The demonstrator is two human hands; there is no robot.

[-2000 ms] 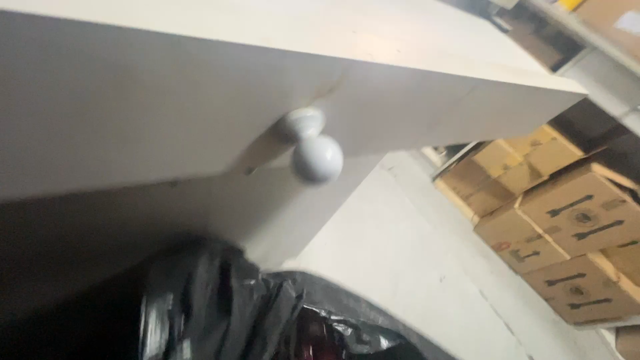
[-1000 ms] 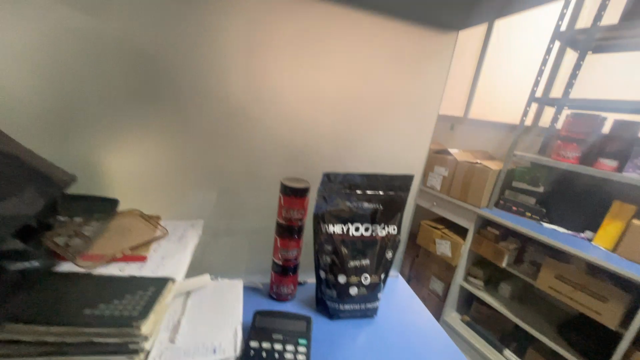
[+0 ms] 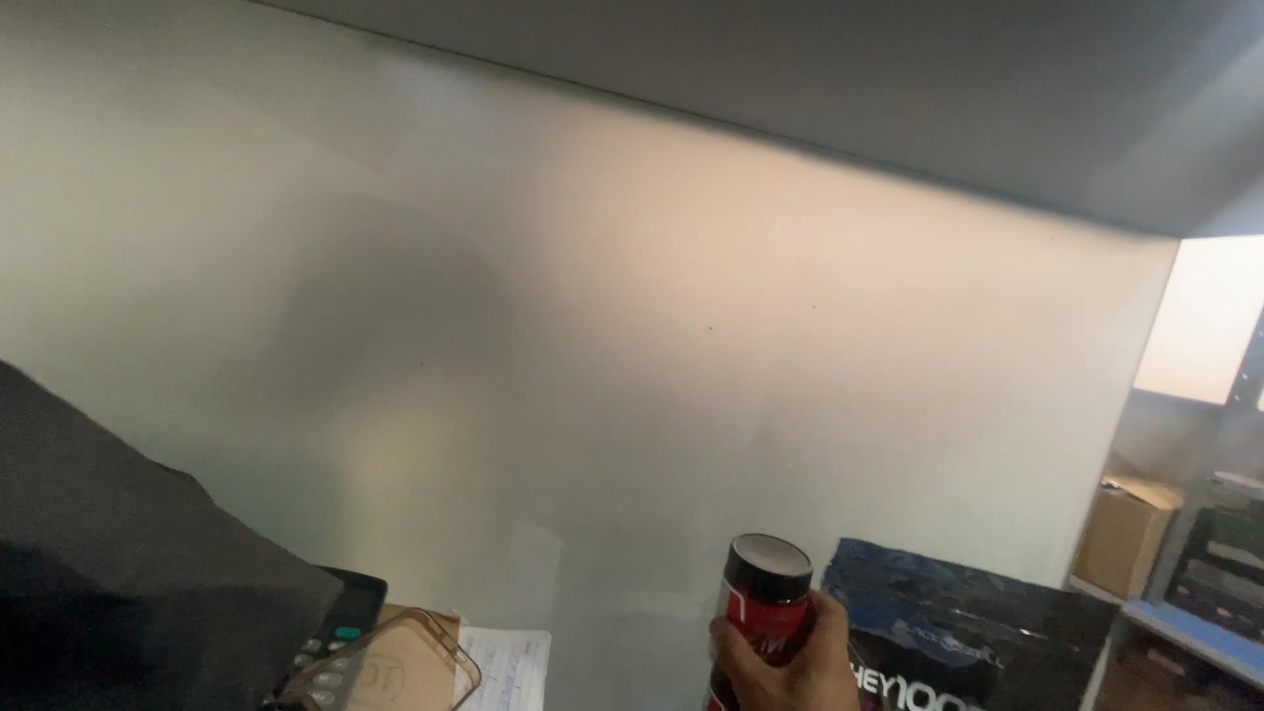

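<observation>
My right hand (image 3: 790,676) is closed around a red jar with a black lid (image 3: 768,583) near the bottom of the view. The jar appears to be the top one of a stack, whose lower part is hidden by the hand and the frame edge. Just right of the hand stands a black whey protein pouch (image 3: 968,632). My left hand does not show.
A clear phone case (image 3: 425,657), a written paper sheet (image 3: 513,662) and a keypad device (image 3: 331,652) lie at lower left beside dark sheet material (image 3: 128,553). A pale panel (image 3: 632,346) rises behind. Cardboard box (image 3: 1126,538) and shelving stand at right.
My right hand has come into view and taken hold of the red jar, which stood in a stack beside the pouch a second ago. The view has swung up from the drawer knob.
</observation>
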